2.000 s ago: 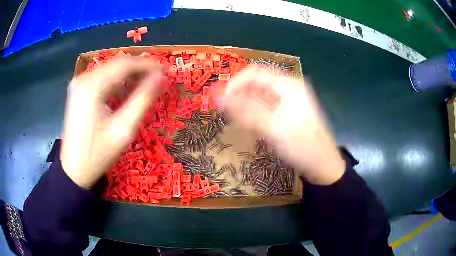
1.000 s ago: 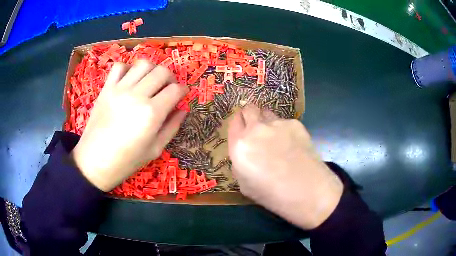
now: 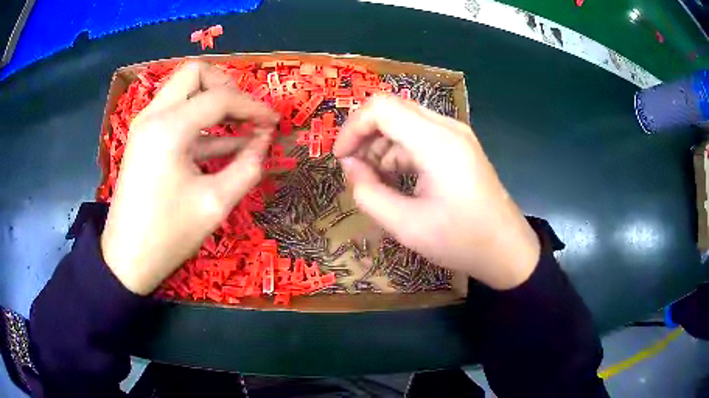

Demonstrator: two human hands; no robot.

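Note:
The cardboard tray (image 3: 365,305) holds a heap of red plastic clips (image 3: 225,272) on its left and upper parts, and loose metal screws (image 3: 299,198) in the middle and right. My left hand (image 3: 175,179) is above the clips, thumb and index fingertips close together. Red shows beside these fingertips, but whether it is a held clip or the heap behind is unclear. My right hand (image 3: 447,194) is above the screws, thumb and index tips close together and facing the left hand. Whether it holds a screw cannot be seen.
A stray red clip (image 3: 207,36) lies on the dark surface (image 3: 575,194) above the tray, near a blue sheet (image 3: 132,19). A white strip (image 3: 575,47) borders a green belt (image 3: 614,23) with small red pieces. A blue-grey cylinder (image 3: 670,107) stands at the right edge.
Both hands were lower among the parts a second ago, the right one over the screws. Now both are raised with their fingertips facing each other.

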